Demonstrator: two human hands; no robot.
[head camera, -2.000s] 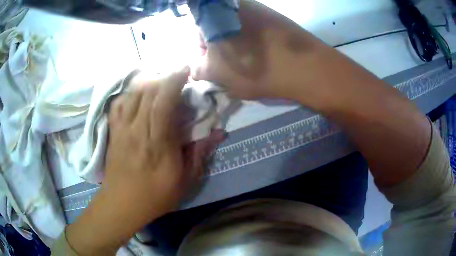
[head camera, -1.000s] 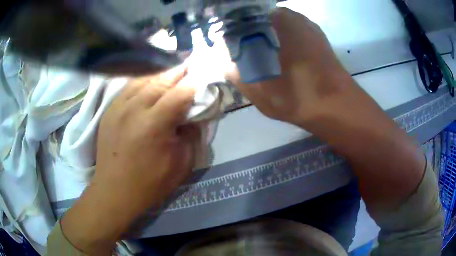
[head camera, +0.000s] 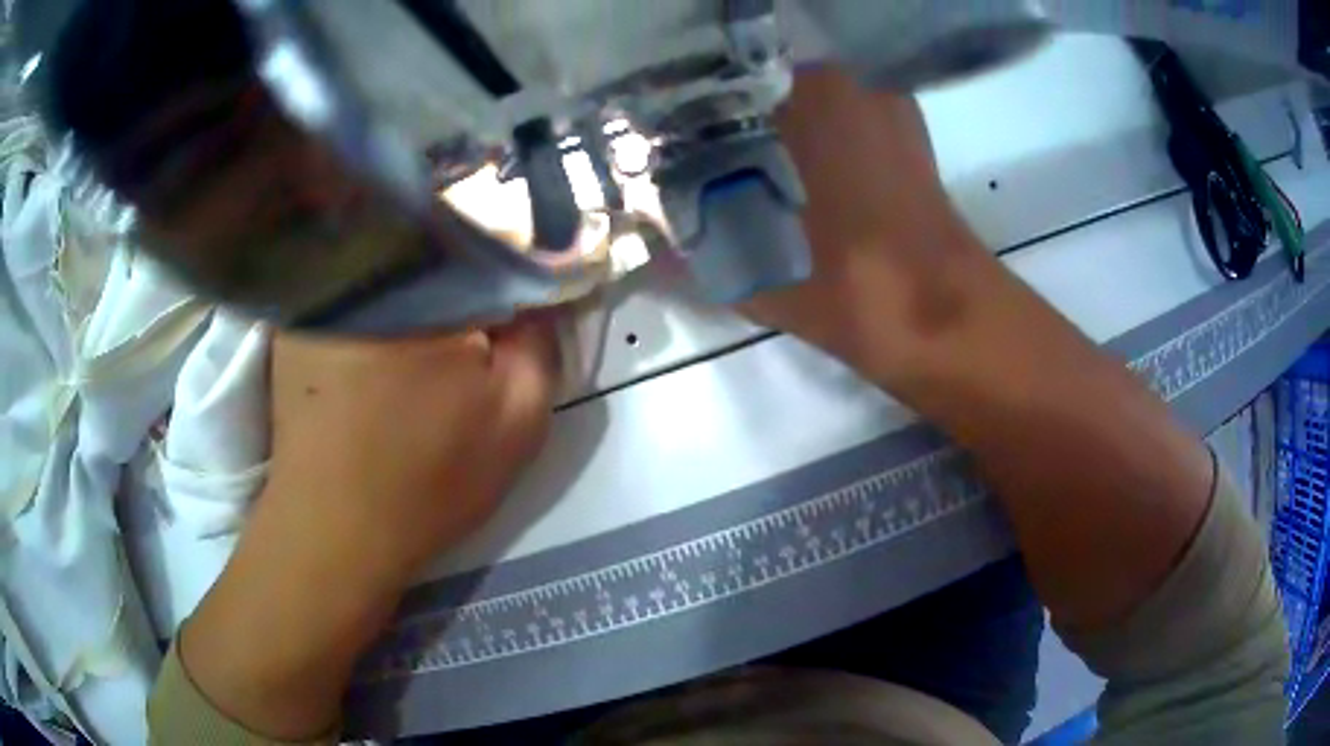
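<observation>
A white cloth garment (head camera: 212, 423) lies bunched at the left, against my left hand (head camera: 416, 423). A small pale part of it shows between my left hand and the needle area. My left hand is curled on the cloth; its fingertips are hidden under the machine head. My right hand (head camera: 861, 219) is behind and right of the grey-blue attachment (head camera: 747, 248), its fingers hidden. The sewing machine head (head camera: 627, 66) covers the upper middle, with the brightly lit needle and presser foot area (head camera: 591, 182) below it.
Black-handled snips (head camera: 1225, 219) lie at the upper right beside a green cord (head camera: 1276, 219). The grey table edge with a white ruler scale (head camera: 729, 547) crosses in front of my lap. A blue basket (head camera: 1305, 466) is at the far right.
The machine head now covers more of the view and hides my left fingers. The bunched cloth between my hands has mostly gone from sight, baring the white bed with its seam and small hole.
</observation>
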